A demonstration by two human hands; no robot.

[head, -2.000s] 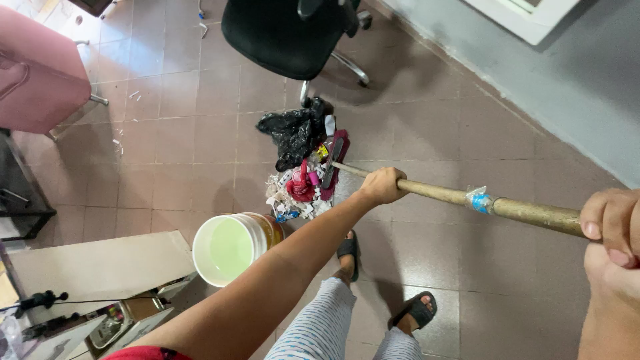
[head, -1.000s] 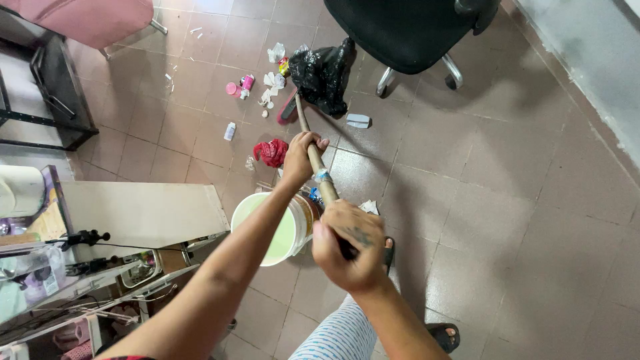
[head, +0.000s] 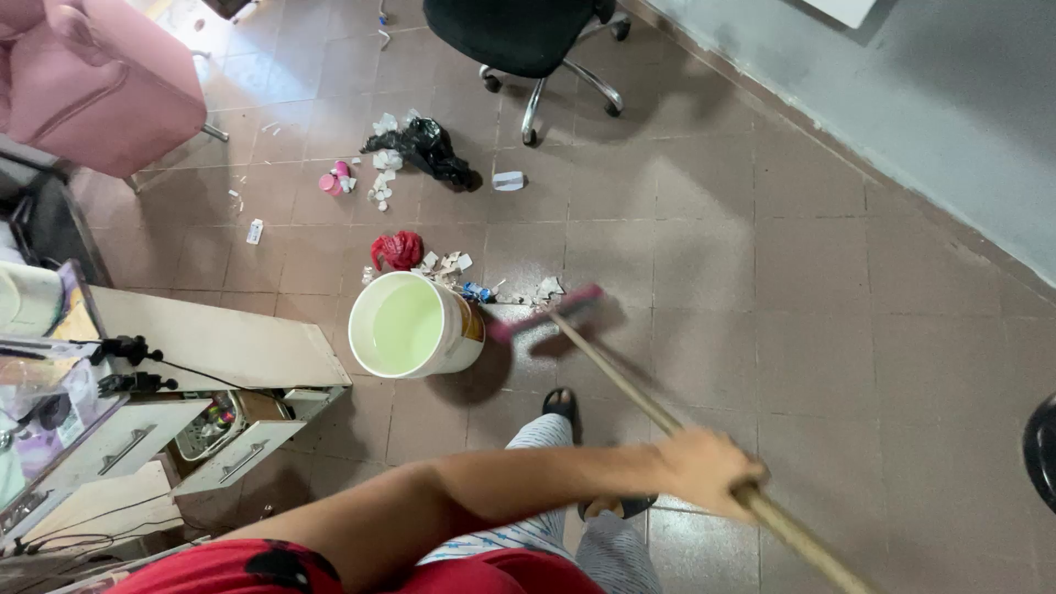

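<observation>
My left hand (head: 714, 474) is closed around the wooden handle (head: 623, 384) of a broom, which slants from the lower right up to its blurred pink head (head: 544, 313). My right hand is out of view. The broom head is just right of a white plastic bucket (head: 404, 326) holding pale green liquid. Paper scraps (head: 445, 268) and a blue wrapper (head: 477, 292) lie between bucket and broom head. Above the bucket lies a crumpled red cloth or bag (head: 398, 250). Farther up are a black plastic bag (head: 437, 153), white scraps (head: 384, 177) and small pink items (head: 334, 179).
A black swivel chair (head: 516, 37) stands at the top, a pink armchair (head: 107, 91) at upper left. On the left is a cabinet (head: 223, 338) with open drawers (head: 239, 458). A grey wall (head: 924, 124) runs along the right. My sandalled foot (head: 561, 404) is below the bucket.
The broom head has moved from beside the black bag to the right side of the bucket. My right hand, on the handle a second ago, has left the view. The view has shifted.
</observation>
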